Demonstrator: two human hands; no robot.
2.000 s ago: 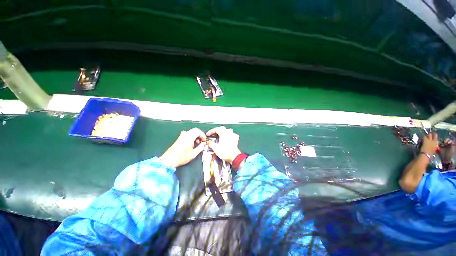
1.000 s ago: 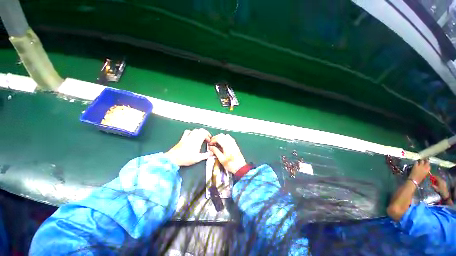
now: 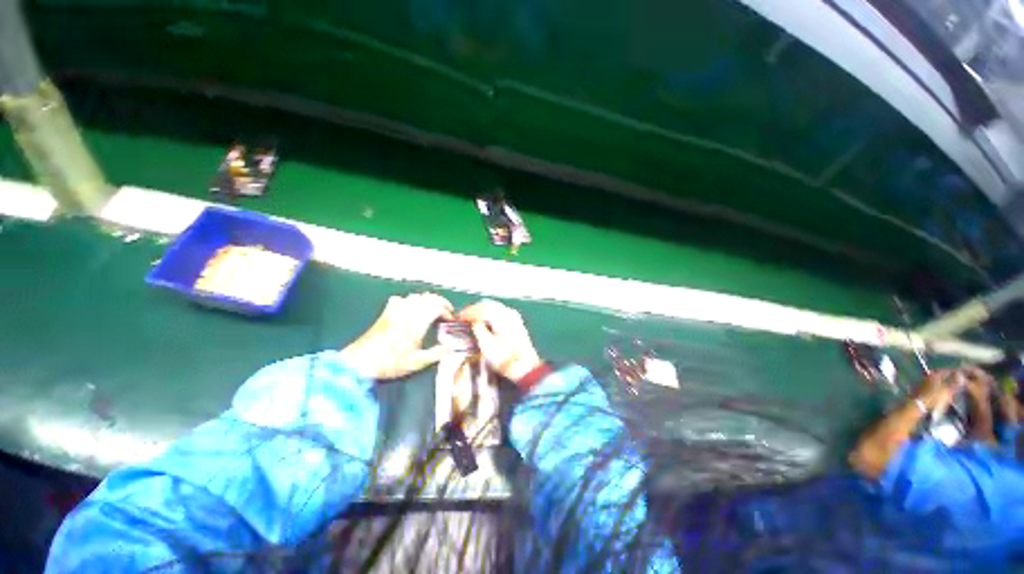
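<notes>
A phone unit (image 3: 469, 395) lies flat on the dark-green mat in front of me, silvery and pale. A short dark strip (image 3: 459, 448) sits at its near end. My left hand (image 3: 402, 336) holds the unit's far left corner. My right hand (image 3: 502, 339), with a red band at the wrist, holds its far right corner. The unit's far end shows dark between my fingertips. Whether a small part is between the fingers cannot be told; the picture is blurred.
A blue bin (image 3: 173, 269) with pale bits stands at the left. Dark red-brown bits (image 3: 627, 368) and a white piece (image 3: 660, 372) lie right. Waiting units (image 3: 245, 170) sit on the green belt beyond the white edge (image 3: 393, 256). Another person's hands (image 3: 949, 392) work at far right.
My fingertips have moved apart, so the unit's far end now shows between them. The view has shifted and tilted. The other person's hands at far right have come closer together.
</notes>
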